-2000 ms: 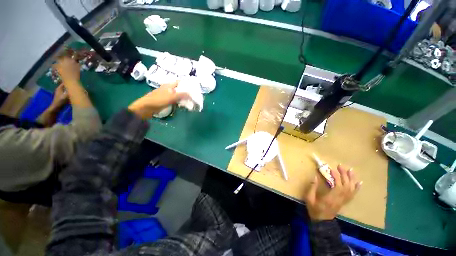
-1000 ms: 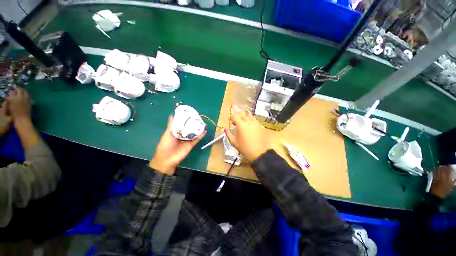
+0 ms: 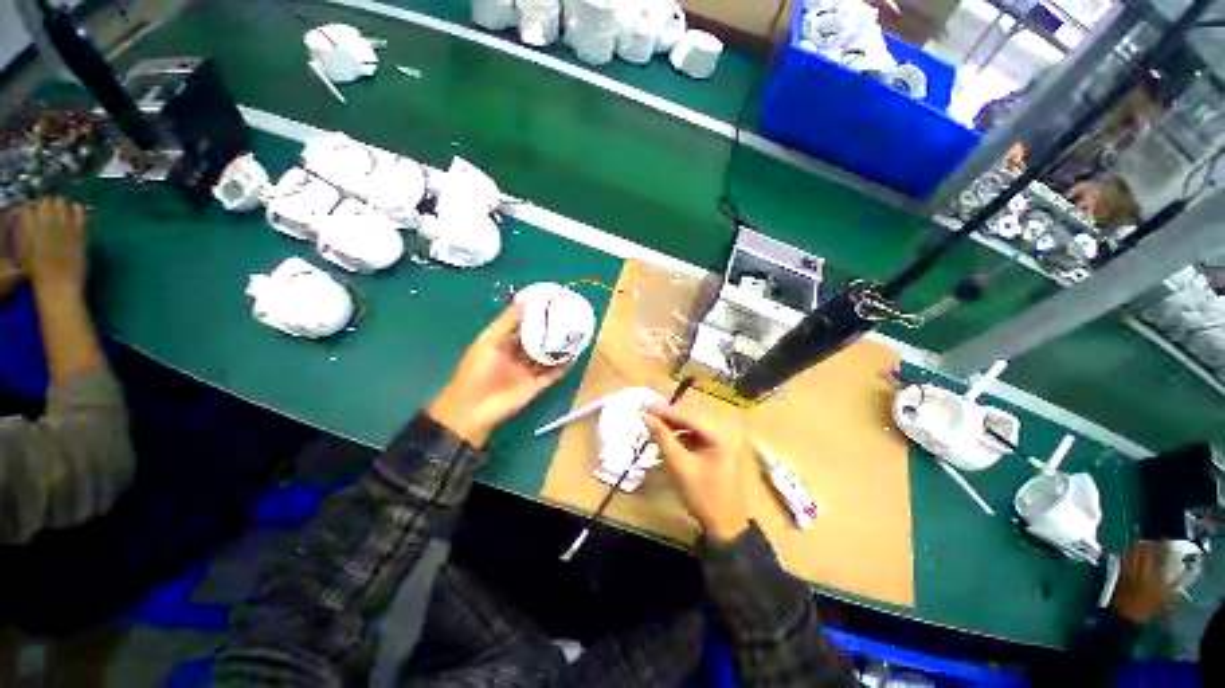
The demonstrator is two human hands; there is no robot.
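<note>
My left hand (image 3: pixel 490 376) holds a rounded white camera housing (image 3: pixel 556 323) above the bench, left of the mat; thin coloured wires stick out at its top. A white bracket cover (image 3: pixel 626 433) with stick antennas lies on the tan work mat (image 3: pixel 846 497). My right hand (image 3: pixel 699 464) is over the cover's right side, its fingertips pinching a thin black cable lead (image 3: pixel 683 394). The lead runs across the cover to a white end past the bench edge. The electric screwdriver (image 3: pixel 813 343) hangs over the mat beside the screw feeder (image 3: pixel 763 289).
Waiting housings (image 3: pixel 360 235) stand grouped on the left bench, with one (image 3: pixel 302 298) nearer. A white-and-red tube (image 3: pixel 787 487) lies on the mat. Joined units (image 3: pixel 957 423) lie at right, near another person's hand (image 3: pixel 1146 581). A blue tote (image 3: pixel 860 128) stands beyond. Another person's hand (image 3: pixel 51 242) is at far left.
My left hand has brought a housing from the left group to beside the mat. My right hand has left the tube, moved to the cover and taken hold of the lead.
</note>
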